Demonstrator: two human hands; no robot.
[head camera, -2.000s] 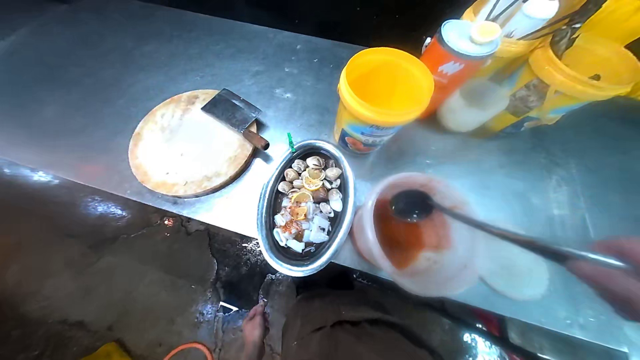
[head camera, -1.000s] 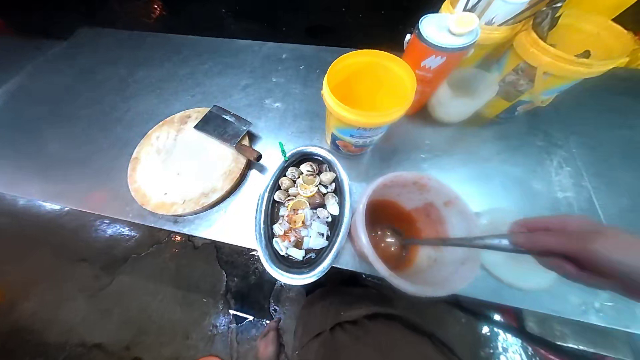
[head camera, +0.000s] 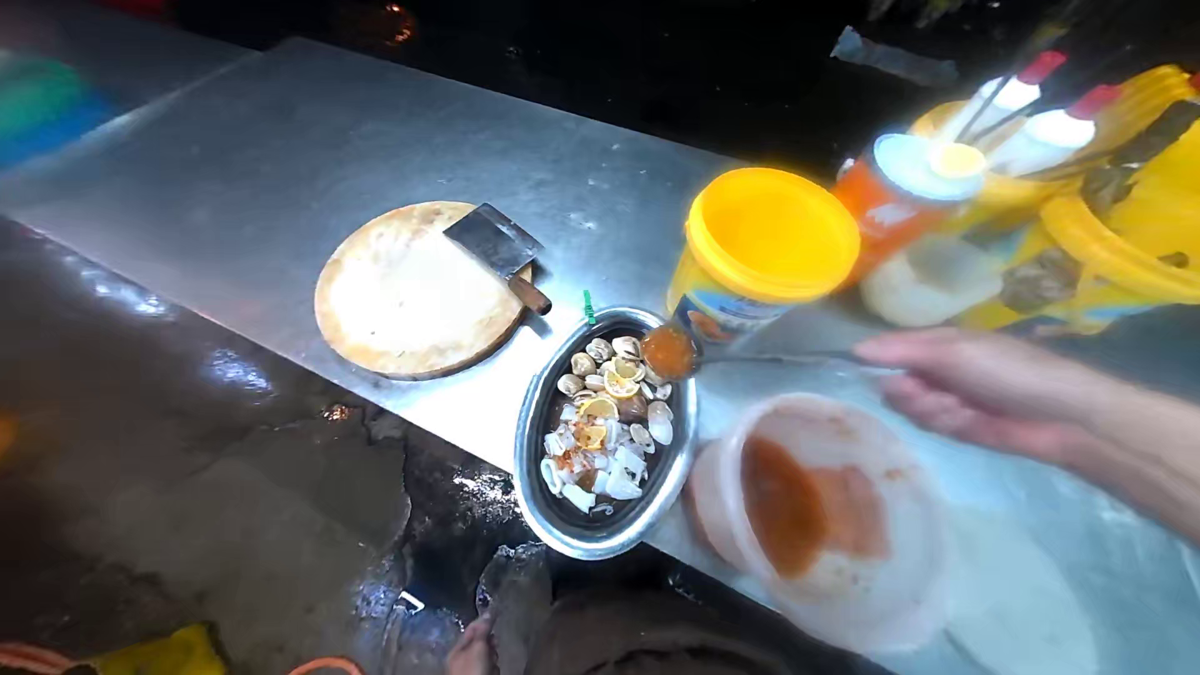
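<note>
My right hand (head camera: 947, 375) grips the handle of a metal ladle (head camera: 670, 352), whose bowl holds orange-red sauce. The ladle bowl hangs over the right rim of an oval metal dish (head camera: 534, 502). In that dish lie clams (head camera: 600, 351), lemon slices (head camera: 620, 384) and pieces of white seafood (head camera: 626, 469) with some orange bits on them. A translucent plastic tub (head camera: 900, 562) with orange-red sauce (head camera: 783, 506) stands to the right of the dish, below the ladle handle. My left hand is not in view.
On the metal table (head camera: 281, 141), a cleaver (head camera: 494, 241) lies across a round wooden board (head camera: 412, 300). An open yellow bucket (head camera: 769, 234) stands behind the dish. An orange can (head camera: 881, 206), white bottles with red caps (head camera: 1045, 136) and more yellow containers (head camera: 1106, 253) crowd the right.
My right hand has lifted the ladle out of the tub and moved it left to the oval dish. Sauce now fills the ladle bowl, which was dipped in the tub a second ago.
</note>
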